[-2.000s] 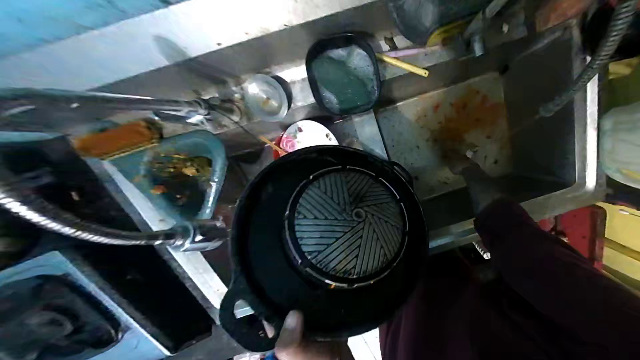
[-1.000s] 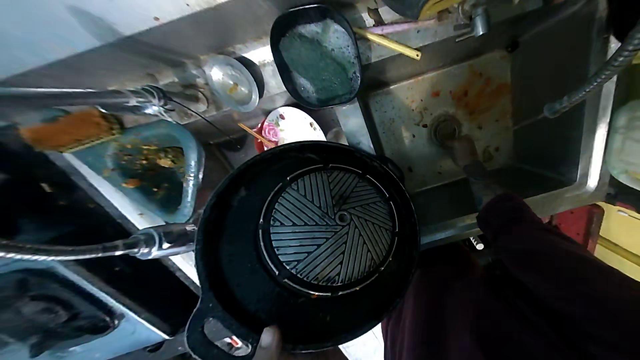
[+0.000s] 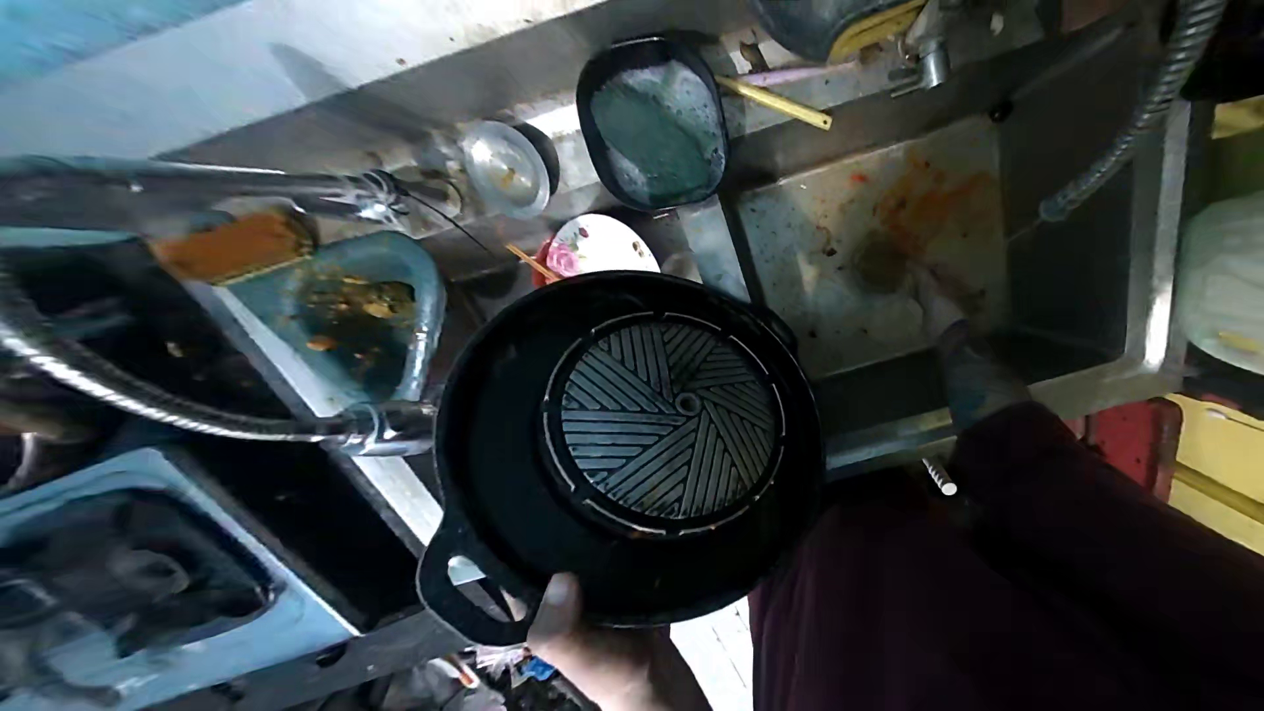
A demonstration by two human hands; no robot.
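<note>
My left hand (image 3: 583, 642) grips the lower rim of a round black grill pan (image 3: 494, 464), thumb on top, close to its loop handle. The pan has a raised, ridged dome in its middle and is held over the near edge of the left sink. My right hand (image 3: 936, 304) reaches down into the right steel sink (image 3: 829, 336), at its floor beside a dark round spot and orange food residue. Its fingers are blurred, and whether they hold anything cannot be told.
A black tub of suds (image 3: 657, 133), a yellow handle (image 3: 775, 102), a metal bowl (image 3: 506, 168) and a flowered plate (image 3: 602, 245) lie behind the pan. Left are a basket of food scraps (image 3: 425, 326), an orange sponge (image 3: 232, 245), metal hoses and a stove (image 3: 316, 612).
My left hand keeps its grip on the pan's rim. My right hand stays low in the right sink, with its fingers shifted slightly. The view has moved a little.
</note>
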